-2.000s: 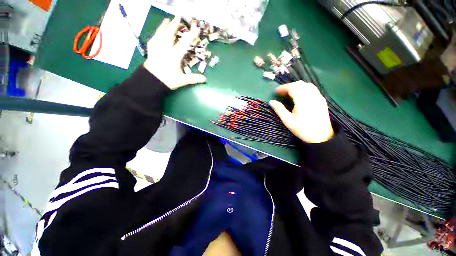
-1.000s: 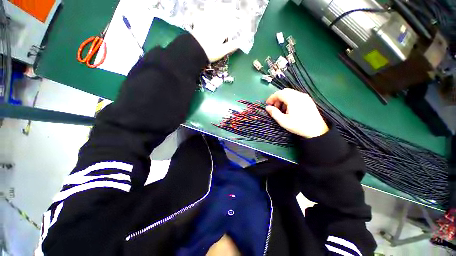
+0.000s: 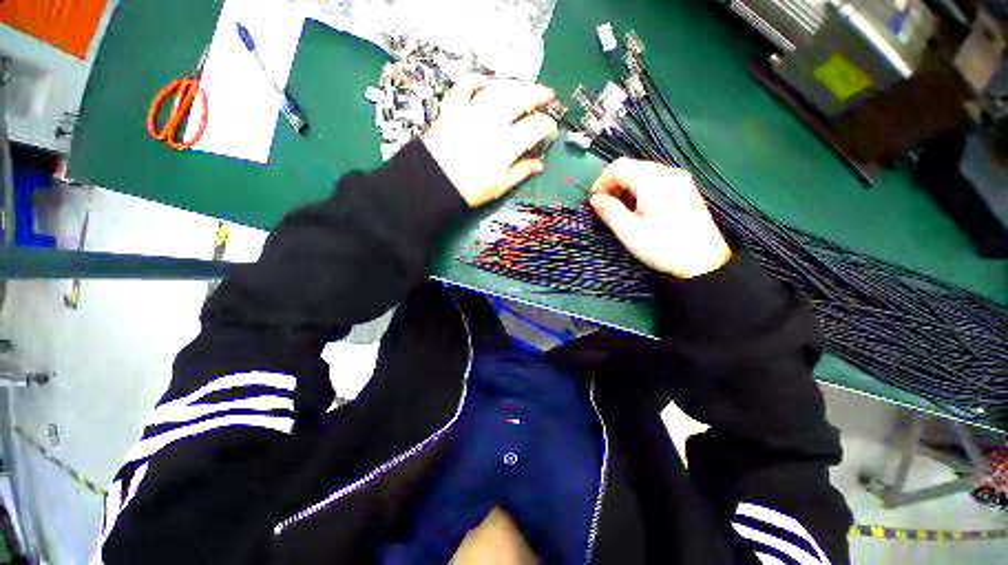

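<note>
My left hand is over the green bench, just right of the loose connector shells, fingers bent. Whether it holds a shell is too blurred to tell. My right hand rests over the black cables, thumb and forefinger pinched together at the upper edge of the bundle. A thin lead seems to show at the pinch, but I cannot tell for sure. The red and dark cable ends fan out left of my right hand. Cables fitted with silver blocks lie above it.
Orange scissors and a pen on white paper lie at the left. A clear plastic bag lies behind the shells. A grey machine stands upper right. The bench edge runs close in front of me.
My left hand first reached over the shell pile and bag, and now has come back right, near my right hand. My right hand has moved slightly up, its fingertips still together.
</note>
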